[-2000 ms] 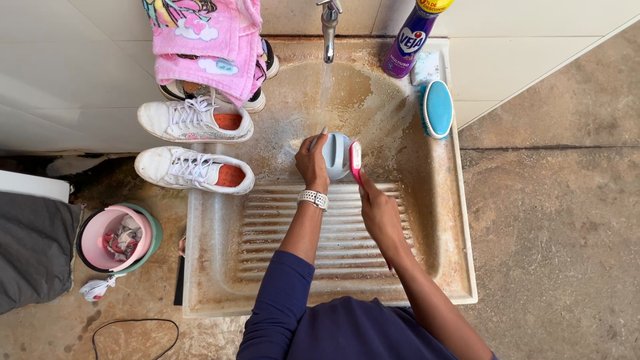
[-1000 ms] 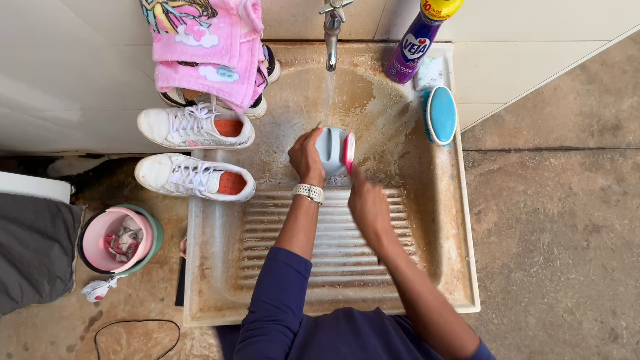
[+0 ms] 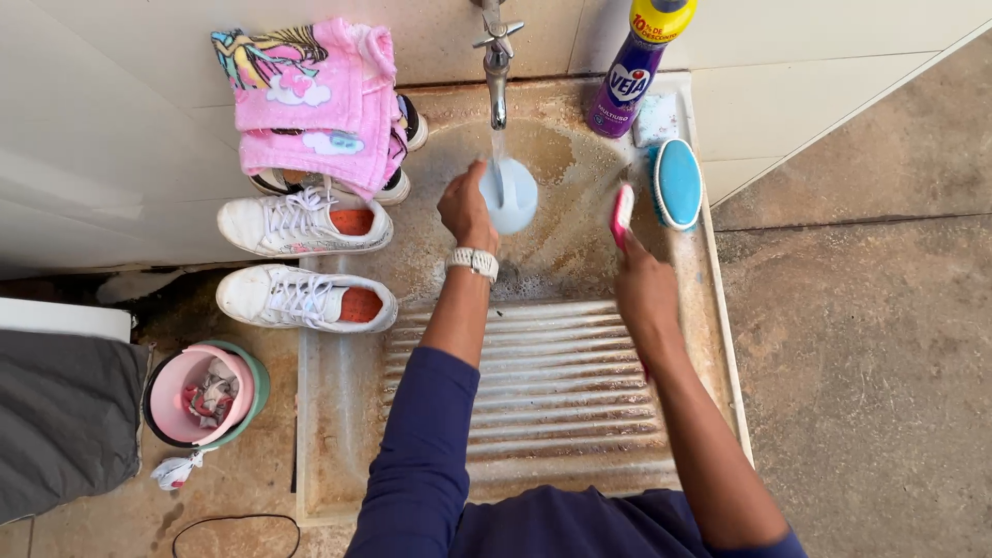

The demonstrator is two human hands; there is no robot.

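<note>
My left hand [image 3: 470, 206] holds a light blue round plastic piece [image 3: 521, 195] under the thin stream from the metal faucet [image 3: 497, 85], over the basin of a stained laundry sink [image 3: 722, 333]. What the piece is exactly I cannot tell. Gripped in my right hand [image 3: 646, 291] is a pink and white brush [image 3: 622, 208], held up near the basin's right side, apart from the blue piece. Below both hands lies the ribbed washboard [image 3: 542, 380] of the sink. A blue scrub brush [image 3: 678, 184] with a white rim rests on the right edge.
A purple cleaner bottle [image 3: 626, 85] stands at the back right beside a whitish block [image 3: 656, 120]. White sneakers [image 3: 306, 298] sit on the left edge, near a pink towel [image 3: 325, 108] draped over dark shoes [image 3: 397, 188]. A pink bucket [image 3: 167, 395] and a dark cable [image 3: 236, 518] are on the floor.
My right hand has moved right with the pink brush, away from the blue piece that it was against. The blue piece now shows its round face under the water, still in my left hand.
</note>
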